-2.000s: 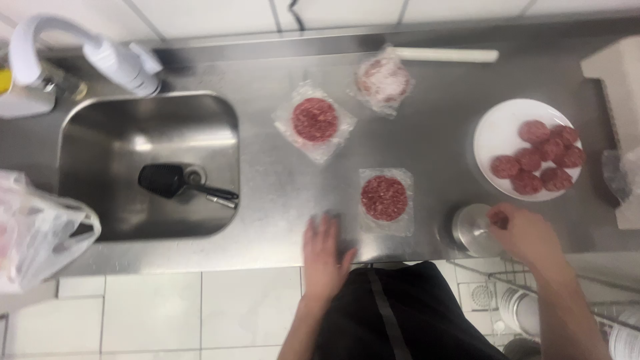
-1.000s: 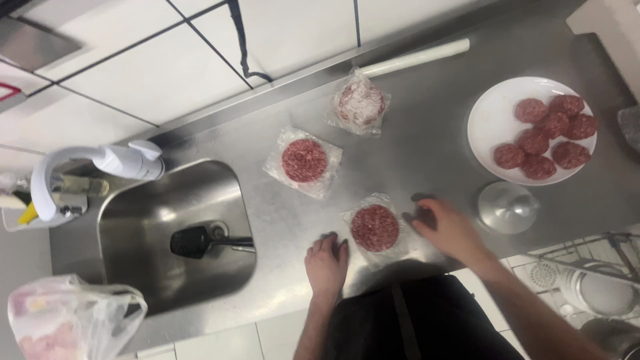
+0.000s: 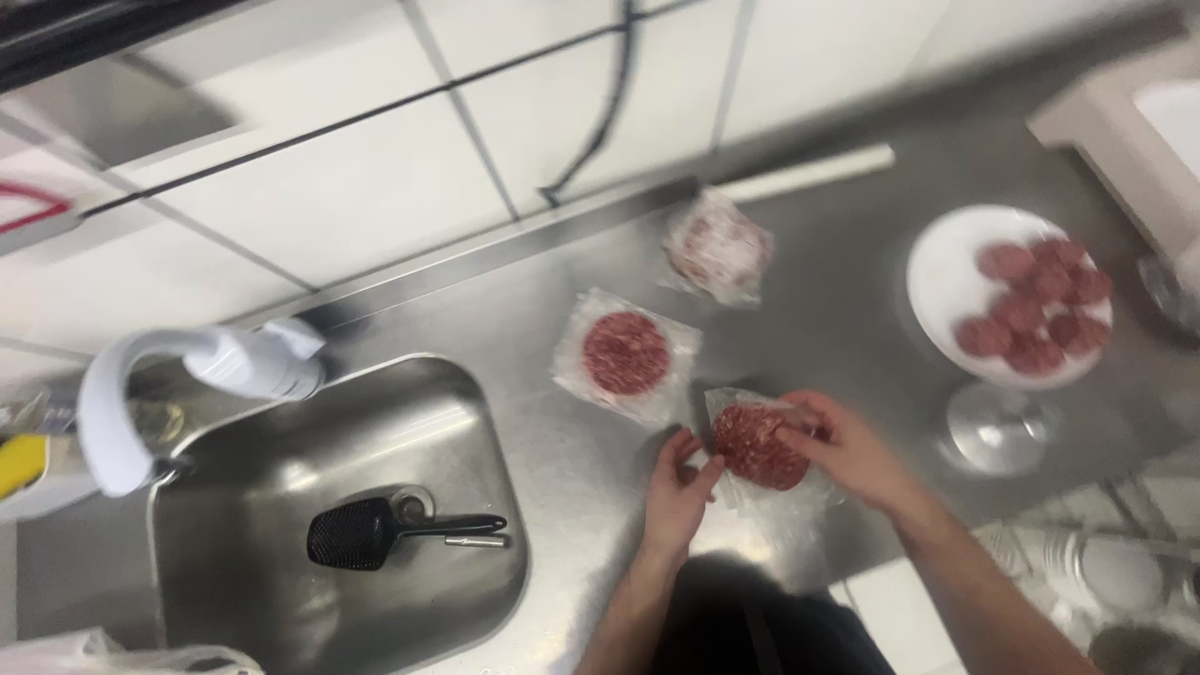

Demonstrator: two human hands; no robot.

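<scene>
A flattened round ground-meat patty (image 3: 757, 446) on clear plastic film lies between my hands near the front edge of the counter. My left hand (image 3: 682, 487) has its thumb and fingers at the patty's left side; blur hides whether they pinch the film. On the other side, my right hand (image 3: 844, 450) has its fingertips at the patty's upper right edge, and their grip is unclear. Another flat patty (image 3: 626, 353) lies on film to the upper left. Behind it is a film-wrapped patty (image 3: 720, 248). A white plate (image 3: 947, 281) holds several meat balls (image 3: 1017, 311).
On the left, a steel sink (image 3: 441, 403) holds a black slotted utensil (image 3: 352, 534) below a white faucet (image 3: 117, 412). A clear round press or lid (image 3: 998, 427) stands right of my right hand. A white rod (image 3: 811, 173) lies near the wall.
My right hand has moved left from the clear round object to the near patty. My left hand has come to the patty's left side. The view has turned and shifted.
</scene>
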